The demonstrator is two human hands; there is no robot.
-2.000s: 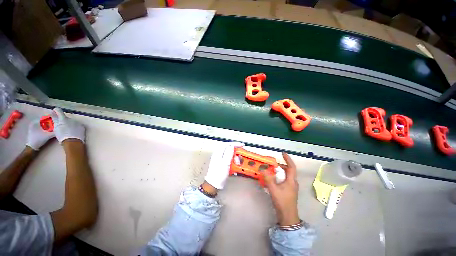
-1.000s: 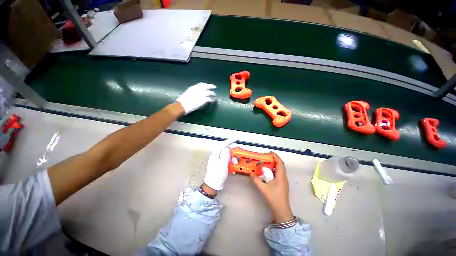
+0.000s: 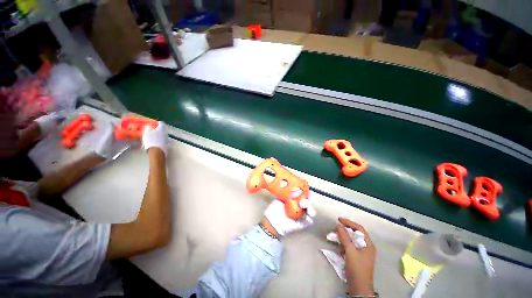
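My left hand (image 3: 287, 219), in a white glove, holds an orange controller shell (image 3: 280, 184) by its right grip, above the bench edge near the belt. The shell's holes face me and its other grip points up and left. My right hand (image 3: 357, 256), bare, is apart from the shell, low over the bench to its right. It holds a crumpled white wiping cloth (image 3: 354, 237) in its fingers, and a white piece hangs or lies just left of it.
The green conveyor belt (image 3: 396, 157) carries several orange shells. A clear bottle (image 3: 434, 249), yellow paper (image 3: 417, 272) and white sticks lie to the right. At left, a neighbour's gloved hand (image 3: 154, 137) holds a shell. A white board (image 3: 242, 65) lies across the far lane.
My view has swung left and up. My right hand has let go of the shell and moved away with the cloth. The neighbour's hand has left the belt, and one belt shell is gone from it.
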